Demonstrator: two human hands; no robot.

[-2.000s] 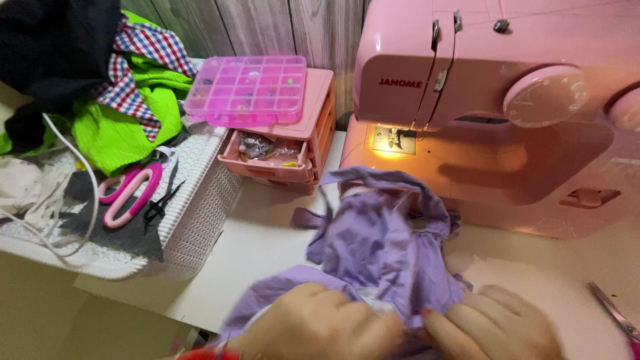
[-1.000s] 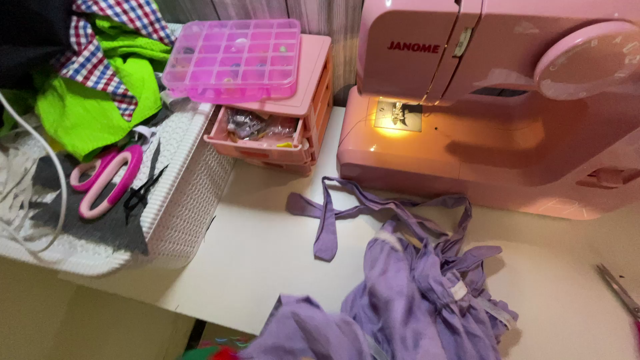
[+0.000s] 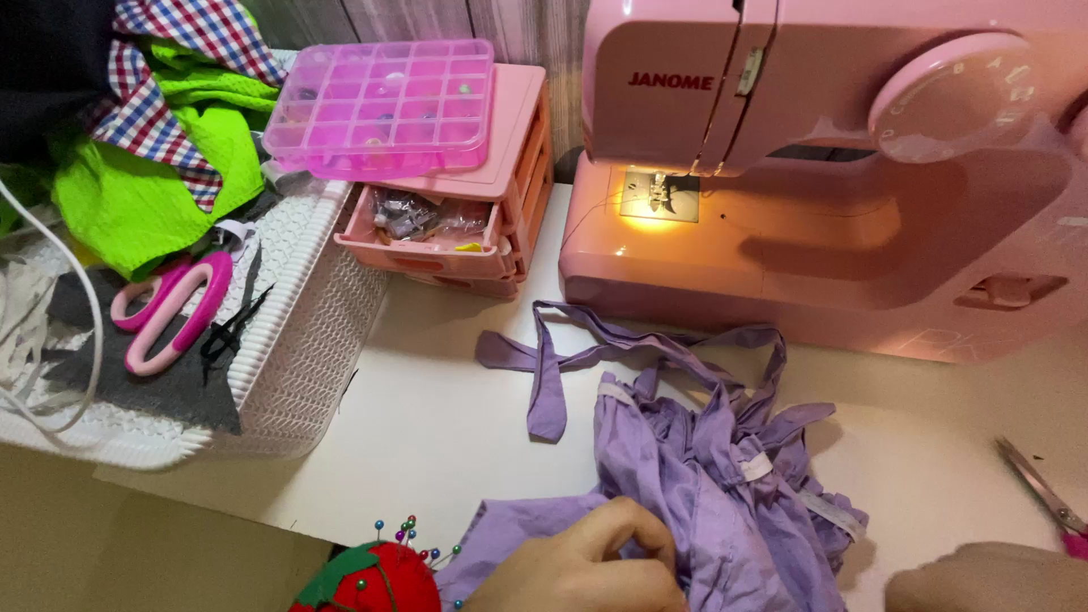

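Observation:
Gathered purple fabric (image 3: 705,476) with thin ties (image 3: 548,387) and white strips lies on the white table before the pink sewing machine (image 3: 765,289). My left hand (image 3: 586,561) is at the lower centre, its curled fingers gripping the cloth's edge; the fingertips are partly hidden. A red tomato pincushion (image 3: 374,578) with coloured pins is beside that hand, at the bottom edge. At the lower right, my right hand (image 3: 986,578) rests apart from the cloth, cut off by the frame, its fingers out of sight. Scissors (image 3: 1041,493) lie just above it.
A white woven basket (image 3: 314,340) at the left holds green and checked cloth (image 3: 161,195), pink-handled scissors (image 3: 183,310) and a white cord (image 3: 93,340). Beside it, a clear pink compartment box (image 3: 382,106) sits on a small pink drawer unit (image 3: 523,170) with one drawer pulled out.
Both hands were together on the fabric two seconds ago; my right hand is now apart at the right. The fabric lies more spread, its ties loose on the table. The pincushion shows more fully.

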